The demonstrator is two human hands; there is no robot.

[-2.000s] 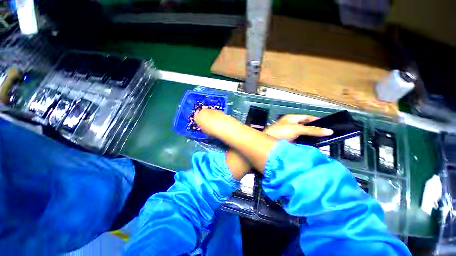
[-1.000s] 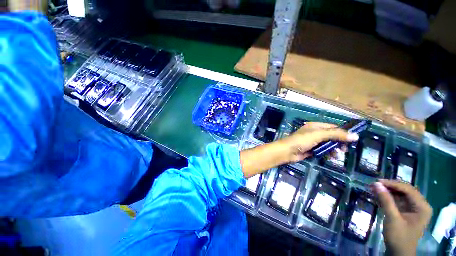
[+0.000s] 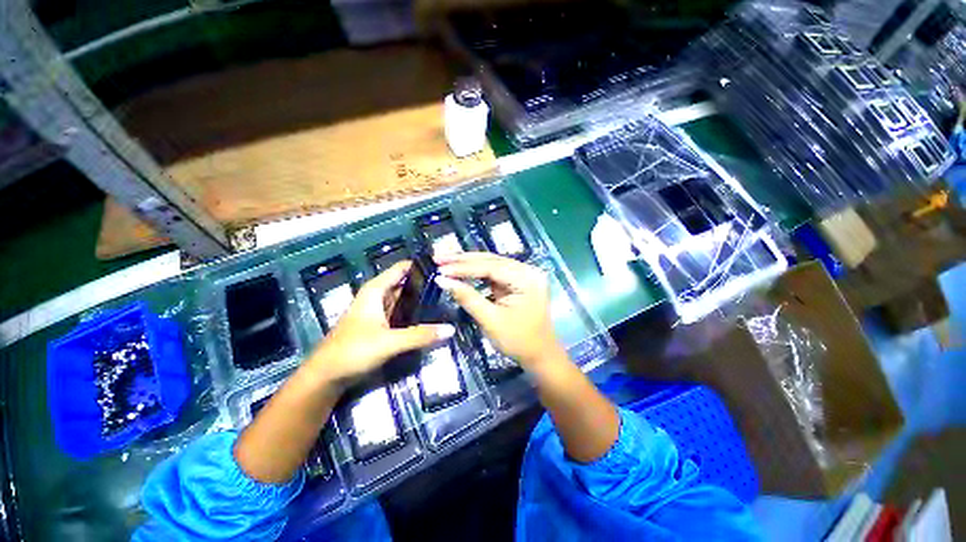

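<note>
My left hand [image 3: 365,330] holds a black phone unit [image 3: 424,288] tilted up on edge above the clear blister tray [image 3: 530,408]. My right hand [image 3: 506,307] has its thumb and index finger close together at the unit's upper right edge. Whether a small part is between those fingertips cannot be told. The tray has two rows of pockets. Several hold units with white label areas, and one at the left holds a plain dark unit [image 3: 260,321]. My hands hide some pockets. The blue parts bin [image 3: 170,365], with tiny pale and dark bits inside, stands left of the tray.
A white bottle [image 3: 466,119] stands on the wooden board [image 3: 297,138] behind the tray. A grey post [image 3: 117,159] slants at the left. White scrap [image 3: 612,246] and a film-wrapped tray [image 3: 731,277] lie right. Beyond are stacked trays [image 3: 816,95], a cardboard box [image 3: 837,360] and a blue perforated basket [image 3: 694,429].
The view has swung right. My right hand has gone from the bin, past the tray's right side, to the unit in my left hand. The unit is now held more upright.
</note>
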